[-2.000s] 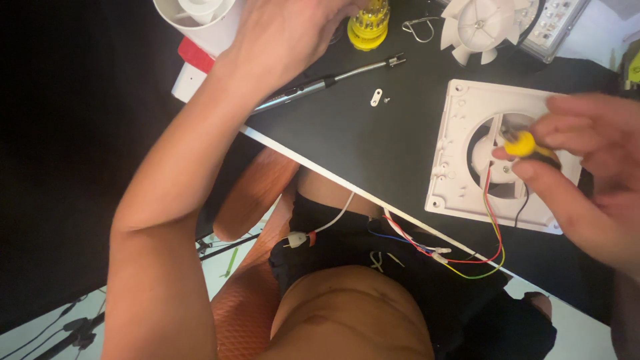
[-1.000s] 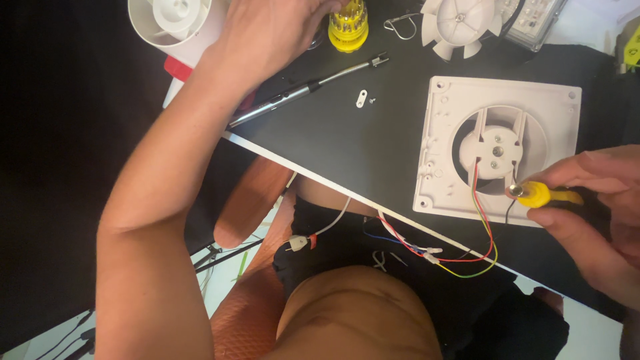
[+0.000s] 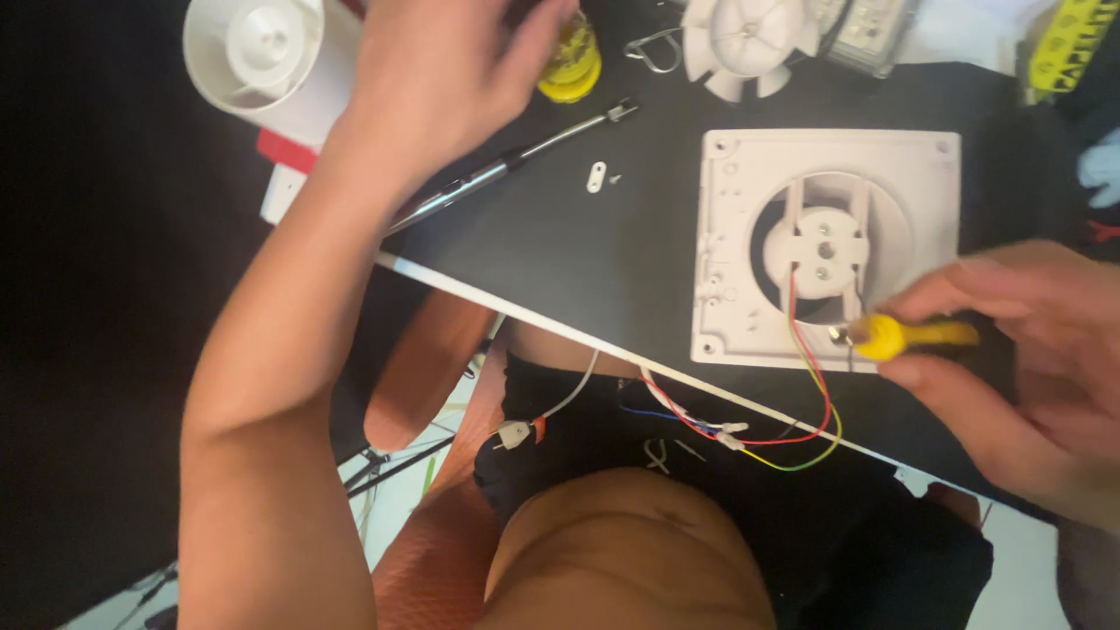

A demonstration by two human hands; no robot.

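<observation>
My right hand (image 3: pixel 997 350) grips a small screwdriver with a yellow-and-black handle (image 3: pixel 884 338), its metal end pointing left over the lower edge of a square white plastic fan housing (image 3: pixel 726 219). A round motor mount (image 3: pixel 822 249) sits in the housing's opening, and red and yellow-green wires (image 3: pixel 818 376) run from it over the table edge. At the top, my left hand (image 3: pixel 464 61) is beside a yellow, clear-walled bit container (image 3: pixel 573 66); its fingertips are blurred and partly out of view, so its hold is unclear.
A long-necked lighter (image 3: pixel 490 179) lies near my left forearm. A small white strap clip (image 3: pixel 597 177) and a screw (image 3: pixel 615 179) are mid-table. Behind are a white fan wheel (image 3: pixel 751 39), a bent wire (image 3: pixel 652 52) and a white cylindrical duct (image 3: pixel 254 52). A plug (image 3: pixel 513 434) hangs below the table edge (image 3: pixel 525 315).
My right hand has brought the screwdriver down from over the motor mount to the housing's lower edge. My left hand stays by the yellow container.
</observation>
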